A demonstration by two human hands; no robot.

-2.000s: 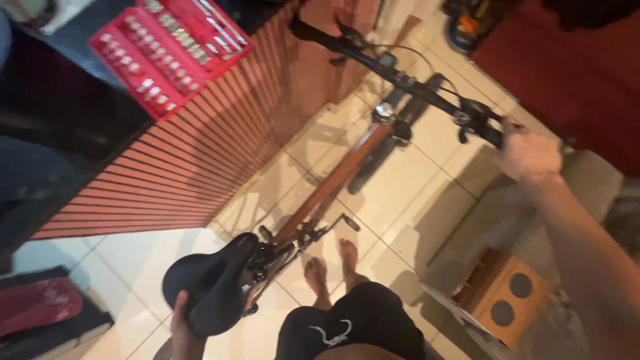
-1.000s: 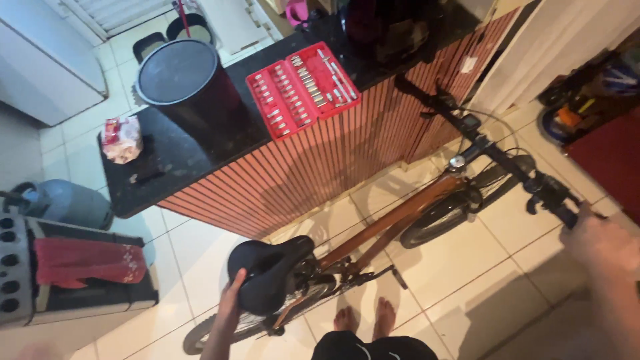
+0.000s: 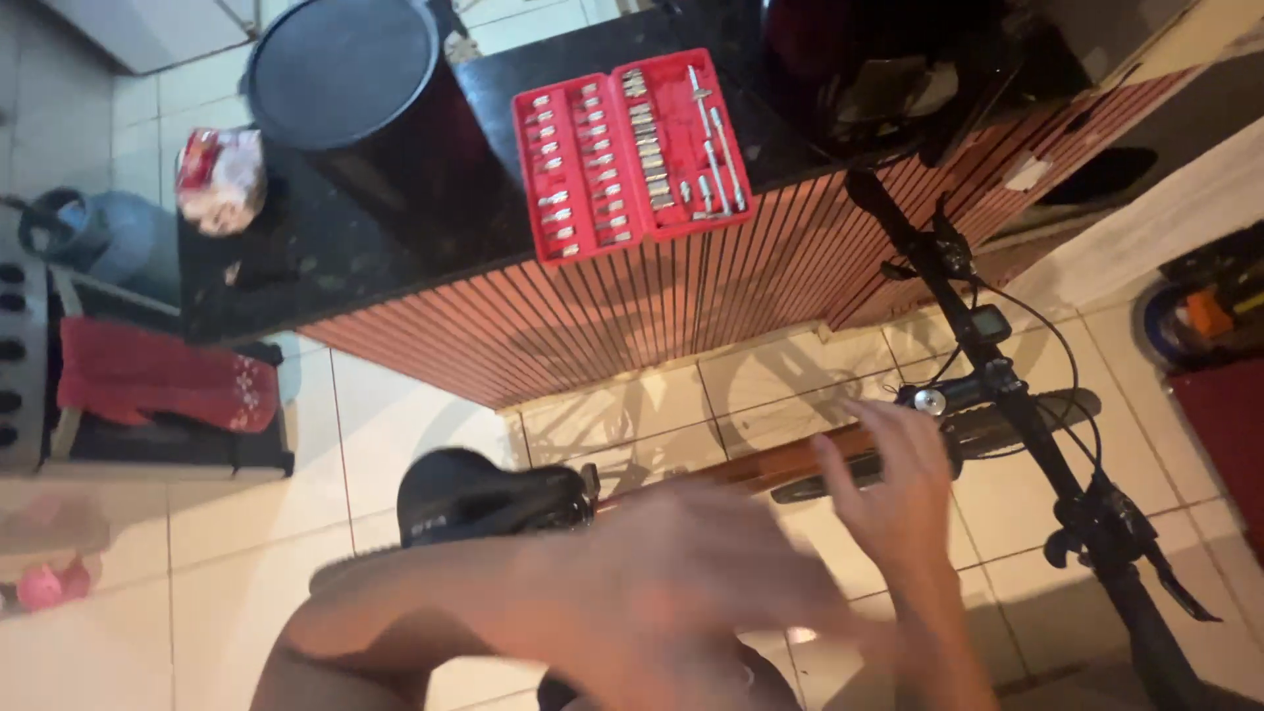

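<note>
A bicycle with an orange-brown frame tube (image 3: 780,462) stands across the tiled floor, its black saddle (image 3: 484,499) at the left and its black handlebar (image 3: 1032,434) at the right. My left hand (image 3: 691,573) is blurred over the frame just right of the saddle; its fingers cannot be made out. My right hand (image 3: 889,474) is raised over the front of the frame tube, near the stem, fingers apart and holding nothing. Part of the front wheel (image 3: 1027,420) shows beneath the handlebar. The pedals and rear parts are mostly hidden by my arms.
An open red socket set case (image 3: 637,153) lies on a black stone counter (image 3: 434,281) with a slatted front. On the counter also stand a black lidded bin (image 3: 346,74) and a plastic-wrapped packet (image 3: 222,183). A stove with a red cloth (image 3: 163,375) is at the left.
Both hands have let go of the bicycle: the left has left the saddle and the right has left the handlebar grip. They are now over the frame, closer together.
</note>
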